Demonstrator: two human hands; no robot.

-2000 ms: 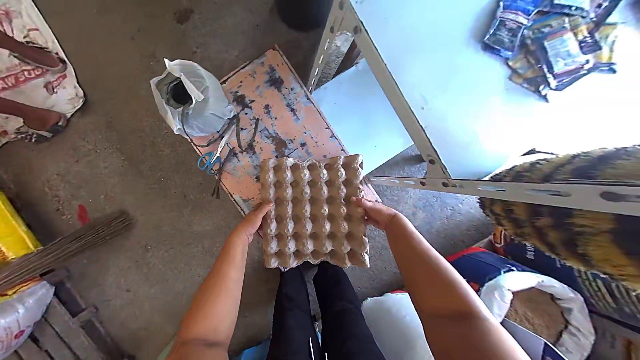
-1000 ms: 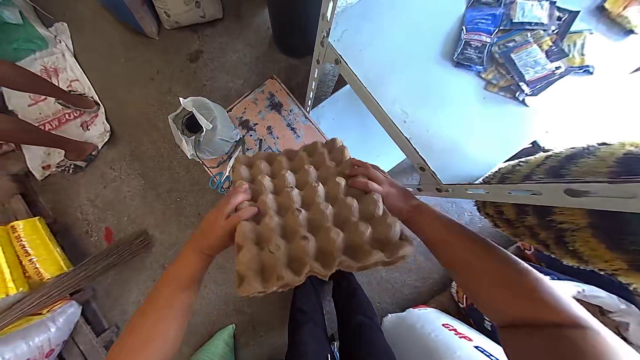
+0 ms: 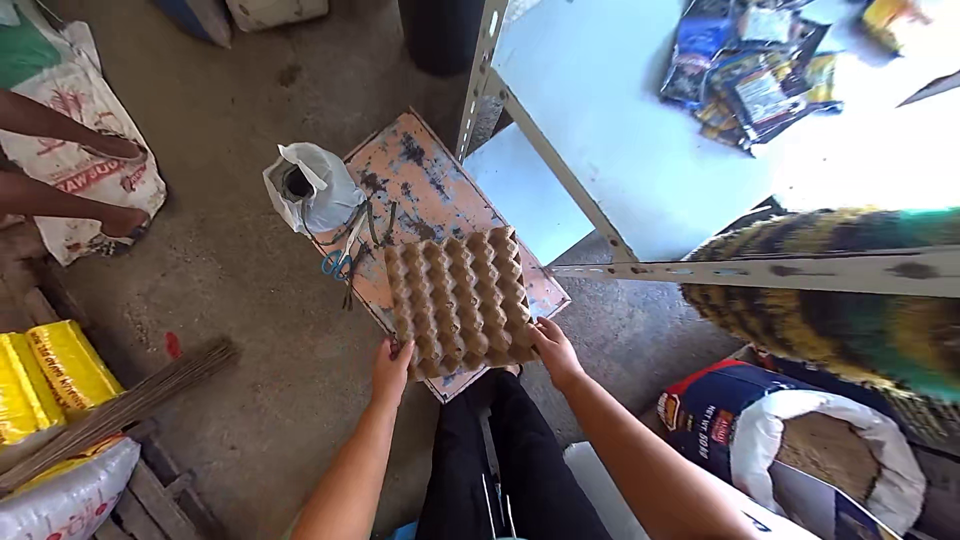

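Observation:
A brown molded-pulp egg tray [image 3: 461, 300] lies flat or nearly flat over the near part of a low pink board with worn paint [image 3: 420, 169]. Its left near edge is gripped by my left hand [image 3: 392, 367], and my right hand [image 3: 553, 346] grips the right near edge. Whether the tray rests on the board or is held just above it, I cannot tell. Beyond its left corner lie blue-handled scissors [image 3: 337, 264] and dark strips [image 3: 373, 223], beside a white plastic bag [image 3: 322, 187] with a dark roll-like thing inside.
At upper right, a metal-framed table [image 3: 600, 112] holds several sachets [image 3: 757, 82]. An open feed sack [image 3: 825, 450] stands lower right, near a striped furry textile [image 3: 810, 315]. A stick broom [image 3: 142, 397] and yellow packs [image 3: 71, 367] lie left. Another person's feet [image 3: 120, 221] are on a sack.
Since one second ago, the egg tray has moved away from my body and down over the pink board, with both hands still on it. It looked tilted and closer to the camera then.

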